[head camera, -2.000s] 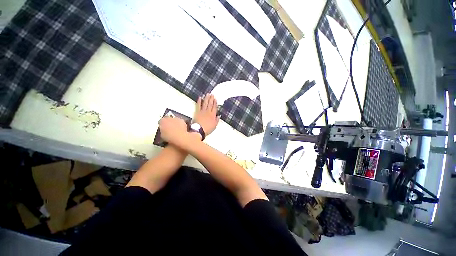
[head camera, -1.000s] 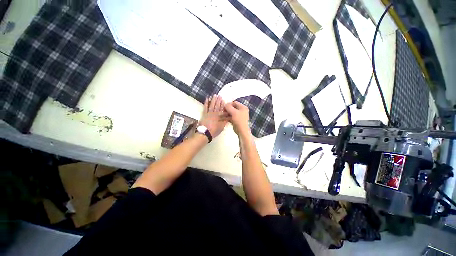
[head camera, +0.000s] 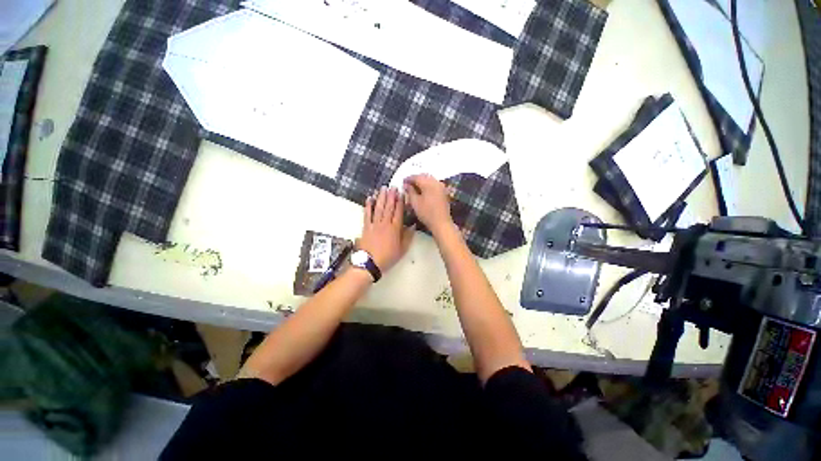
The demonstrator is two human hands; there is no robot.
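Note:
The dark plaid cloth lay (head camera: 464, 230) lies on the table with a white crescent-shaped paper pattern (head camera: 468, 156) near its front corner. My left hand (head camera: 383, 230), with a wristwatch, lies flat with fingers extended at the cloth edge beside the crescent's left end. My right hand (head camera: 428, 200) is bent over that same end, fingertips together on the paper; whether they pinch something small is hidden. A small brown box (head camera: 315, 252) with a white label sits left of my left wrist, with a thin dark tool (head camera: 333, 268) lying on it.
The cutting machine (head camera: 765, 270) stands at the right, its grey base plate (head camera: 563, 261) right of the cloth corner. A paper-topped bundle (head camera: 662, 162) lies behind it. A large pattern (head camera: 275, 94) covers the lay. A black cable (head camera: 754, 99) runs at far right.
My right hand has gone from the box to the crescent's left end, uncovering the box. My left hand stays beside the crescent. The view has shifted, bringing a green bundle into sight at lower left.

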